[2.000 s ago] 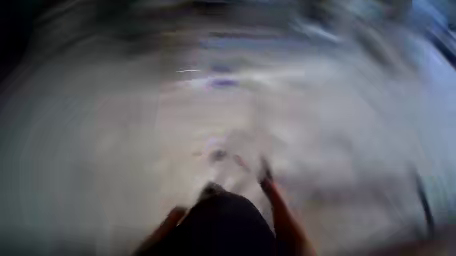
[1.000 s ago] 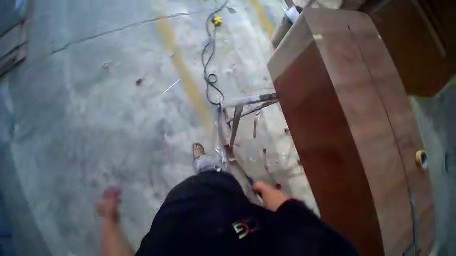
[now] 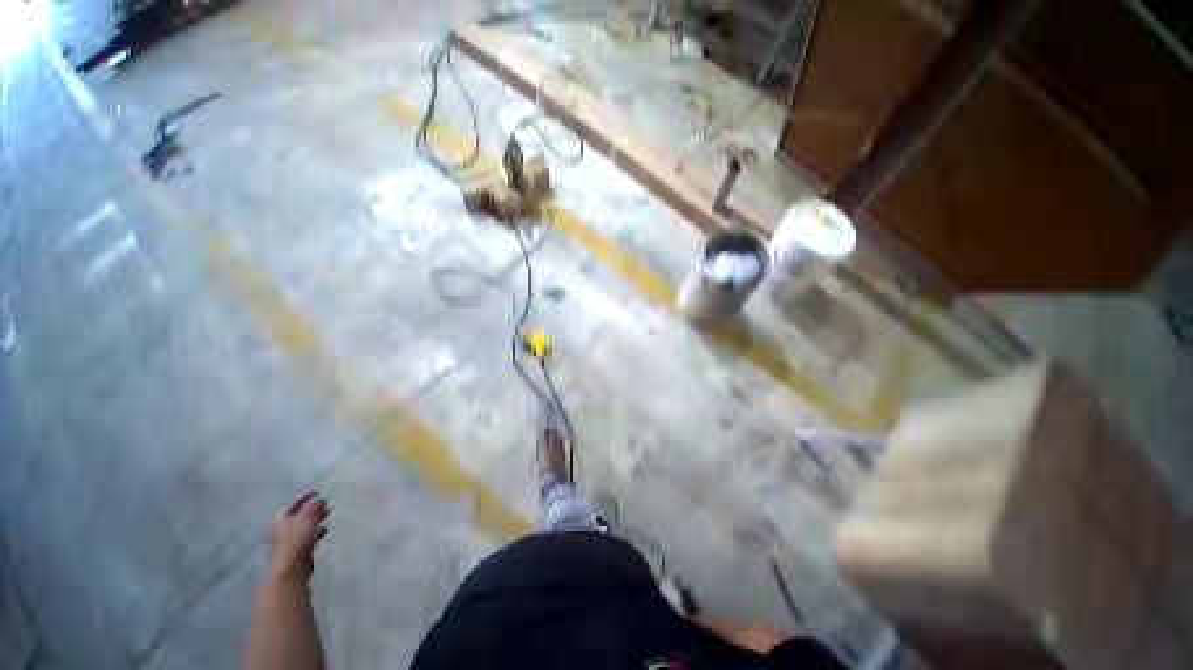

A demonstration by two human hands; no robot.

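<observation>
My left hand (image 3: 298, 534) hangs over the floor at the lower left, empty, with its fingers loosely bent. My right hand (image 3: 733, 631) is mostly cut off by my dark shirt and the bottom edge. A small dark-and-light item shows beside it, too blurred to name, and I cannot tell whether it is held. The large veneered carcass (image 3: 942, 511) stands at the lower right, blurred, with its pale wood-grained end towards me. Its lower side is reddish-brown.
A black cable (image 3: 521, 295) with a yellow item (image 3: 538, 344) crosses the floor ahead, near my foot. Small wooden blocks (image 3: 530, 186) lie beyond. A dark-topped bucket (image 3: 724, 271) and a white bucket (image 3: 814, 236) stand at centre right, by a long timber board (image 3: 615, 144).
The view has shifted to floor farther ahead, bringing in the buckets and blocks. The carcass now shows its near end at the lower right. My right hand is less visible.
</observation>
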